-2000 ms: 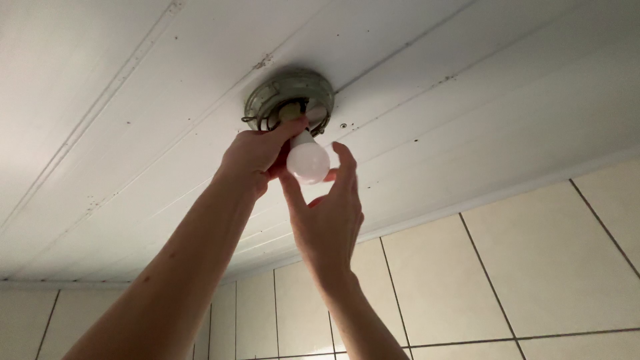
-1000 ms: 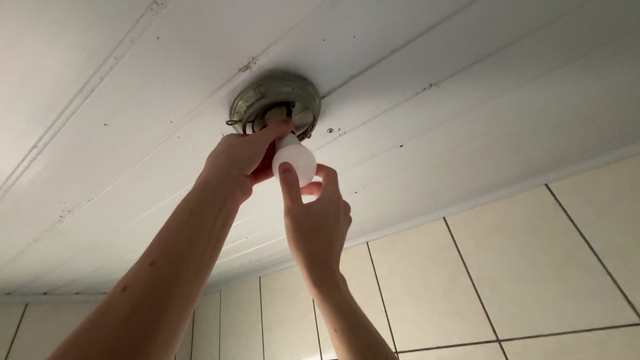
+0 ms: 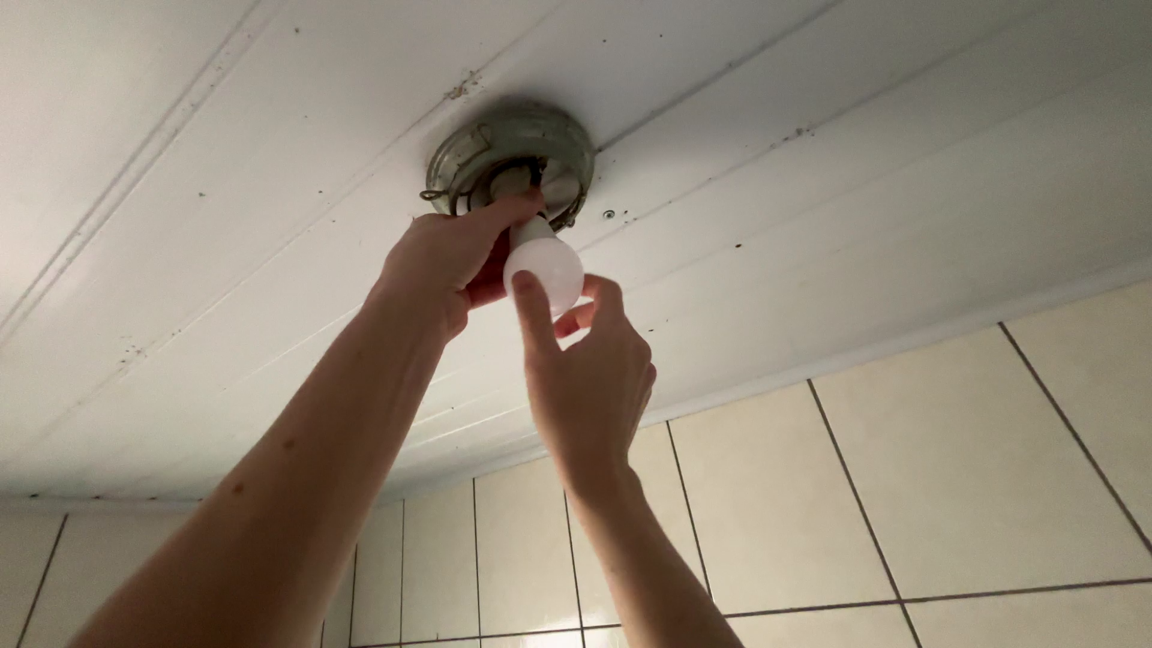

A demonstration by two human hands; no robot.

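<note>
A round, weathered metal ceiling lamp base (image 3: 513,135) is fixed overhead, with a wire clip at its left rim. A white light bulb (image 3: 547,270) hangs tilted below it, neck up toward the lamp socket (image 3: 511,180). My left hand (image 3: 454,261) reaches up and grips around the socket and the bulb's neck; its thumb lies across them and hides where they meet. My right hand (image 3: 589,369) holds the bulb's globe from below, with the thumb on the near side and the fingers on the right side.
White ceiling panels (image 3: 810,207) with long seams and dark specks surround the lamp base. Beige wall tiles (image 3: 765,477) with dark joints run below the ceiling edge. A small screw or hole (image 3: 609,214) shows in the panel right of the base.
The right hand's thumb and fingers, apart from the bulb or barely touching it two seconds ago, now close on its globe. The left hand keeps its place at the socket.
</note>
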